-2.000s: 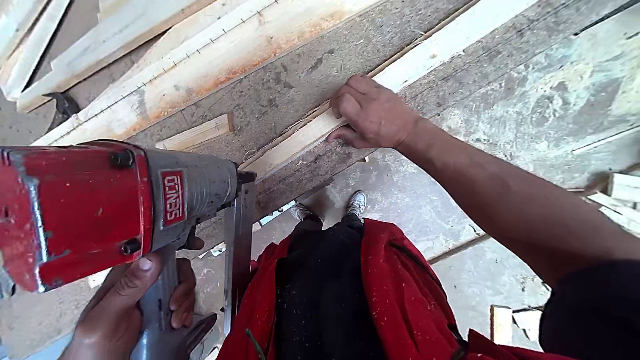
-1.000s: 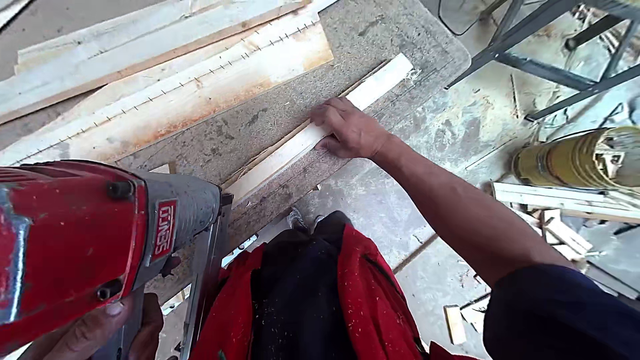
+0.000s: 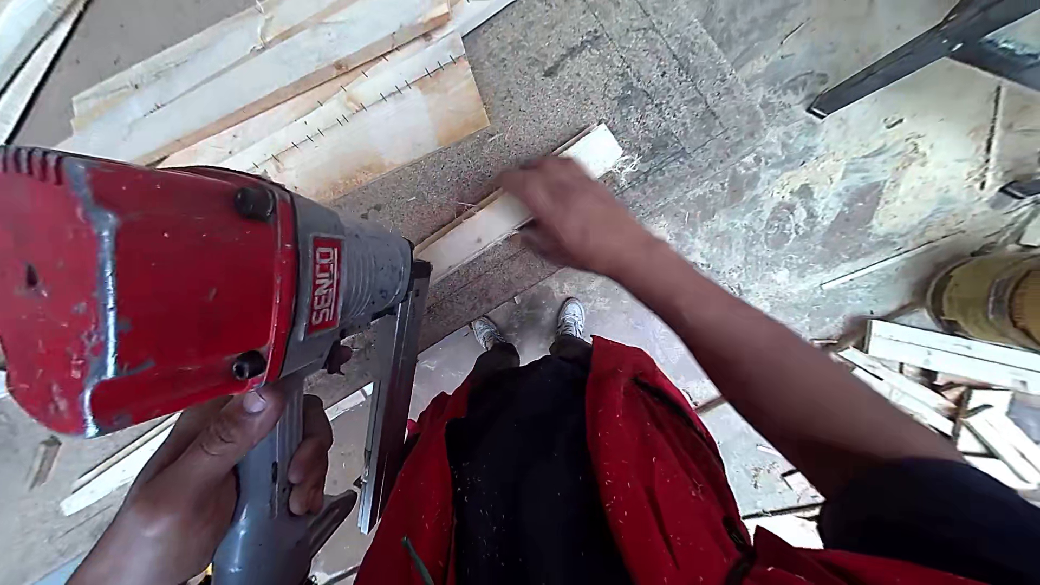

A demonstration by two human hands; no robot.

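My left hand (image 3: 236, 463) is wrapped around the handle of a red and grey Senco pneumatic nailer (image 3: 203, 284), whose nose points right, toward the near end of a narrow wooden strip (image 3: 479, 236). The strip lies diagonally on a speckled board surface (image 3: 552, 73). Over the middle of the strip is my right hand (image 3: 569, 211), slightly blurred; its fingers reach across the wood, and whether they grip it cannot be told. The nailer's head hides part of the strip's near end. Its long magazine (image 3: 392, 406) runs down beside my red jacket.
Boards with a row of nails or staples along them (image 3: 382, 122) lie at upper left, beside further planks (image 3: 268, 73). Dark metal legs (image 3: 894, 65) stand at upper right. A yellowish bucket (image 3: 987, 296) and scrap wood (image 3: 951, 357) are at the right. My shoes (image 3: 570, 318) show below the surface.
The view has shifted. My right hand stays at the strip, with its fingers more raised and blurred than a second ago. The nailer remains in my left hand.
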